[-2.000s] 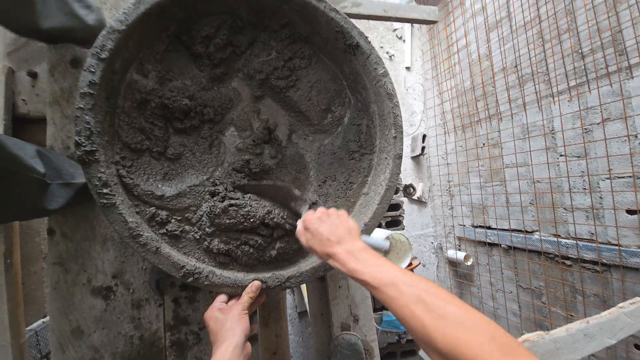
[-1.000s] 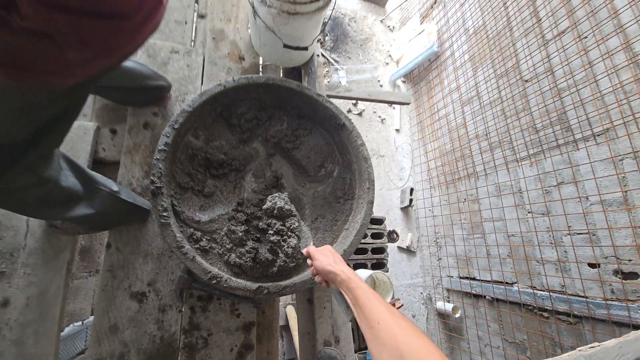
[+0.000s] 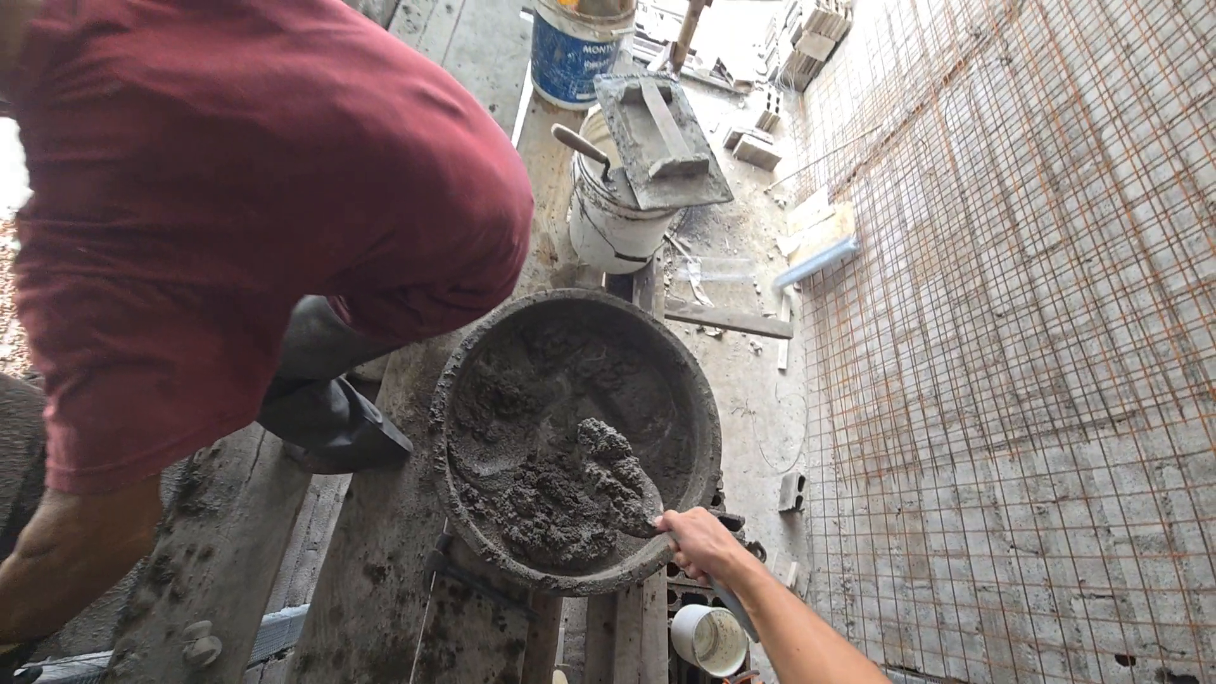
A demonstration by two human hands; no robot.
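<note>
My right hand (image 3: 703, 543) grips a hand tool, a trowel or small shovel, near its neck; the handle runs back beneath my forearm. Its blade (image 3: 619, 475) is heaped with wet grey mortar, which hides its shape, and is over the near right part of a round tub (image 3: 705, 408). More mortar (image 3: 546, 508) lies in the tub, piled towards the near side and smeared thinner at the right. My left hand is out of view.
Beyond the tub, a plasterer's float (image 3: 665, 142) and a trowel (image 3: 581, 144) rest on a white bucket (image 3: 617, 233). A co-worker in maroon (image 3: 266, 180) and dark boots stands at left on planks (image 3: 366, 560). Wire mesh (image 3: 997, 361) covers the right wall. A white container (image 3: 708, 638) sits below.
My left hand, on the tub's near rim two seconds ago, is out of view. The blade has come up out of the mortar with a load. The view takes in more of the co-worker and buckets.
</note>
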